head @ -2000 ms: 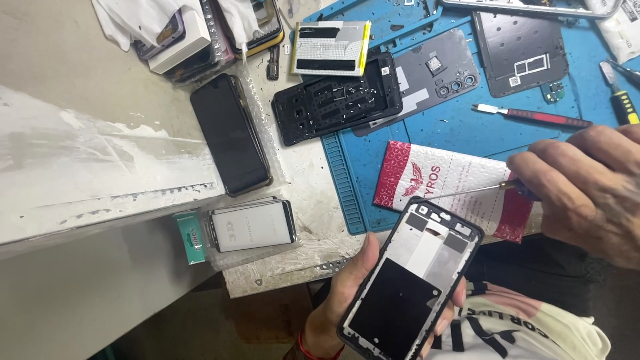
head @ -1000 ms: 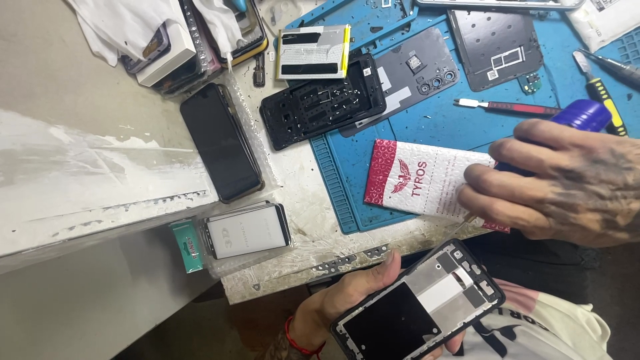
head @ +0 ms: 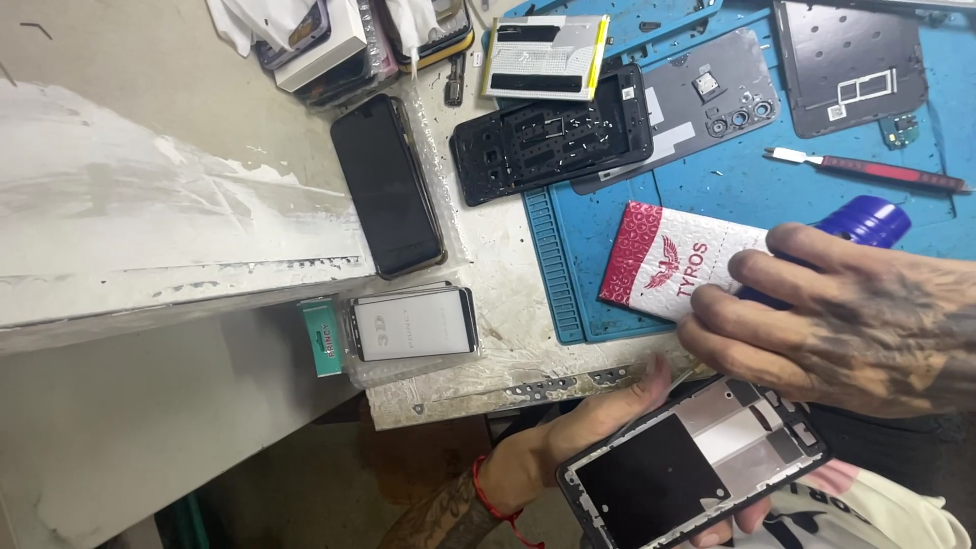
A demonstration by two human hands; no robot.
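My left hand [head: 610, 412], with a red string at the wrist, holds a black phone frame [head: 694, 465] from below, past the table edge. My right hand [head: 808, 328] grips a blue-handled tool [head: 865, 219]; its thin metal shaft [head: 681, 379] meets the frame's upper long edge. Just behind the right hand lies a white and red padded packet [head: 648, 259] on the blue mat. Farther off are a phone battery [head: 543, 57], a black phone mid-frame [head: 553, 137] scattered with small screws, and a grey phone back cover [head: 679, 99] with camera rings.
On the blue repair mat [head: 839, 206] lie a red-handled pry tool [head: 884, 169] and another dark back panel [head: 846, 69]. A dark phone [head: 389, 187] and packed screen glasses [head: 414, 324] sit at the left, beside a raised white surface [head: 152, 206]. Phone cases [head: 427, 30] are stacked behind.
The phone frame has turned from steeply upright to a flatter slant. My right hand has moved closer over it, and the tool's shaft has gone from the frame's top end to its upper long edge.
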